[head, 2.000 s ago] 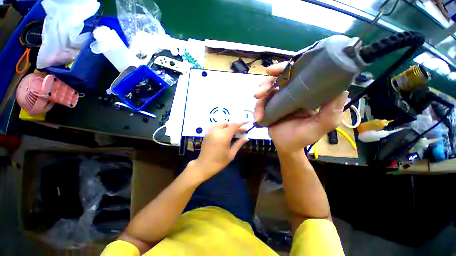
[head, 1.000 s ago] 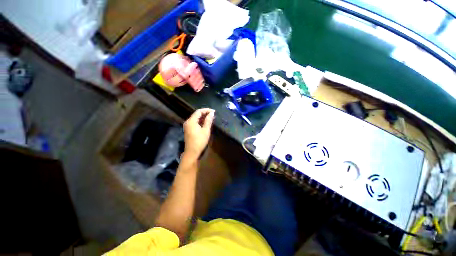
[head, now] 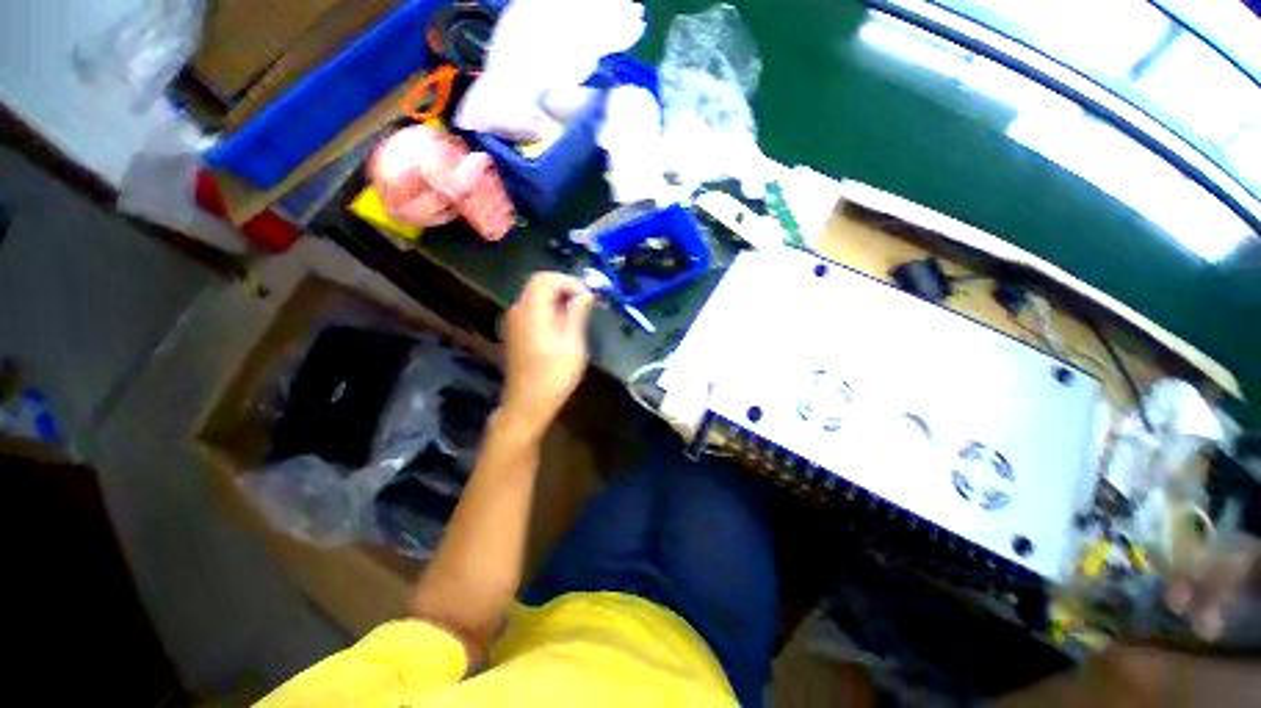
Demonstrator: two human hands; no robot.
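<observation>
The cooling stand lies on the bench with its pale bottom cover (head: 899,360) up, showing round vent rings and dark corner dots. Its comb-like black edge (head: 885,515) faces me. My left hand (head: 546,339) is left of the stand, over the bench's front edge, fingertips drawn together near the small blue parts bin (head: 650,256). Anything between them is too small to tell. My right hand (head: 1210,588) is strongly blurred at the lower right, partly cut off by the picture's edge. The parts bin holds small black pieces. The screwdriver cannot be made out.
A pink fan (head: 432,180), a larger blue bin (head: 553,173) and clear plastic (head: 708,83) stand at the back left. An open carton (head: 256,408) with bagged black units is on the floor at left. The green conveyor (head: 954,152) runs behind. Cables lie at right.
Both hands have left the stand, and the screwdriver is out of clear view. The view has swung left. My left hand has moved beside the parts bin; my right hand reappears blurred at right.
</observation>
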